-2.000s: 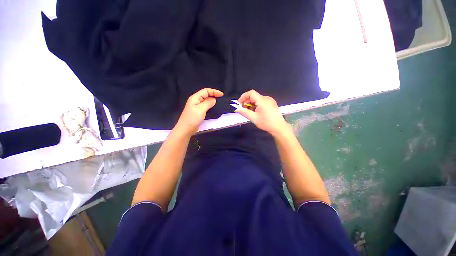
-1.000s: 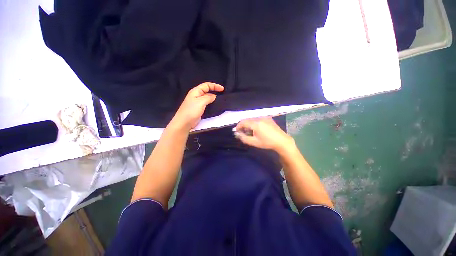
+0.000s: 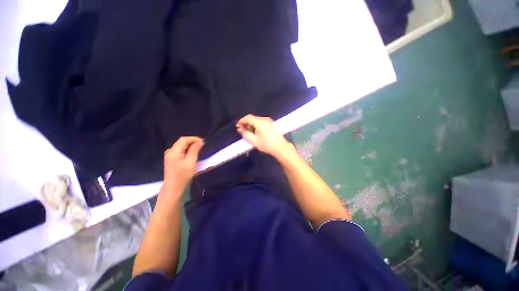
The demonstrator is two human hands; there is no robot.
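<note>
The dark garment (image 3: 188,62) lies spread on the white table, its lower edge along the table's front edge. My left hand (image 3: 183,162) is at that edge, thumb and fingertips pinched together on the cloth. My right hand (image 3: 260,132) is at the same edge, a little to the right and higher, its fingers curled. A small dark thing shows between the right fingers, partly hidden; it looks like the thread snips (image 3: 250,129). Its tips cannot be made out.
The phone (image 3: 98,191) and a crumpled cream rag (image 3: 64,200) lie at the left, beside a black flask (image 3: 21,220). A plastic bag (image 3: 85,250) hangs below the table edge. A cream tub (image 3: 424,28) with dark cloth stands beyond the table's right end. A grey box (image 3: 486,210) stands right.
The view has turned and shifted right. My right hand has come up from in front of the table edge onto the garment's edge. My left fingers have closed together at the cloth.
</note>
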